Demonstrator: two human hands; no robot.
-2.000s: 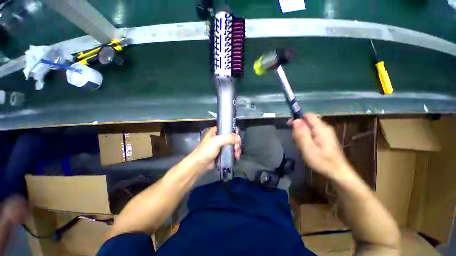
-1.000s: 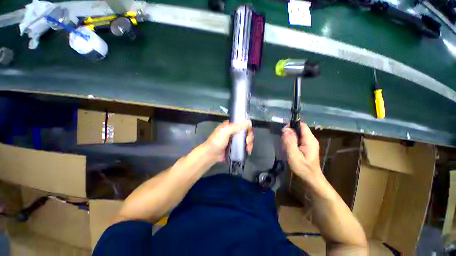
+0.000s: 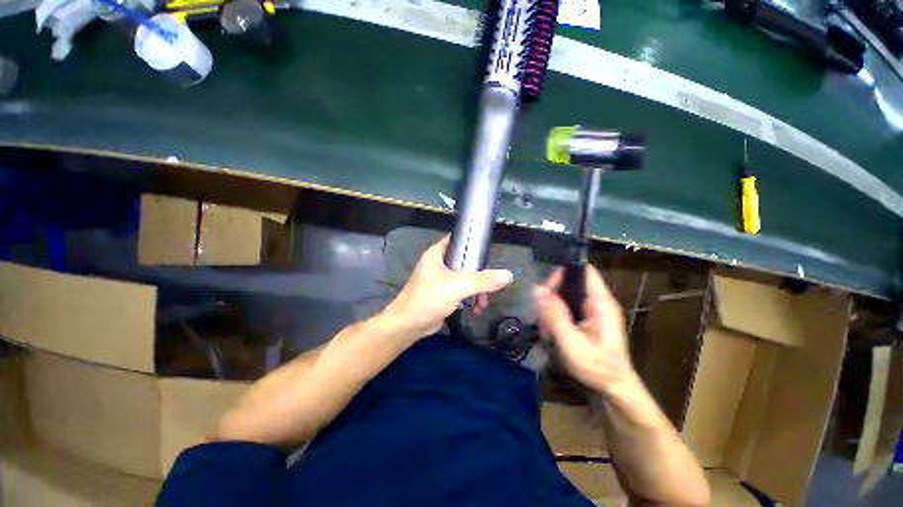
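Note:
The styling brush (image 3: 485,163) has a long grey handle and a barrel with black bristles and a dark red strip. It lies over the bench's near edge, tilted, barrel end away from me and cut off by the top of the picture. My left hand (image 3: 441,292) is closed round the lower end of the handle, which it partly hides. My right hand (image 3: 584,332) grips the small mallet (image 3: 596,149) by its black grip, head up, lime-green face to the left. The mallet head is to the right of the brush and apart from it.
A yellow screwdriver (image 3: 750,203) lies on the green bench (image 3: 347,129) at right. A white tub with a blue stick (image 3: 173,50) and a yellow-handled tool (image 3: 193,8) are at upper left. Open cartons (image 3: 772,366) stand below the bench. Black items lie at upper right.
The view has shifted. The brush has turned from nearly upright in view to tilting right at its barrel end, and more of the bristles show. The mallet has moved from beside the barrel to beside the handle.

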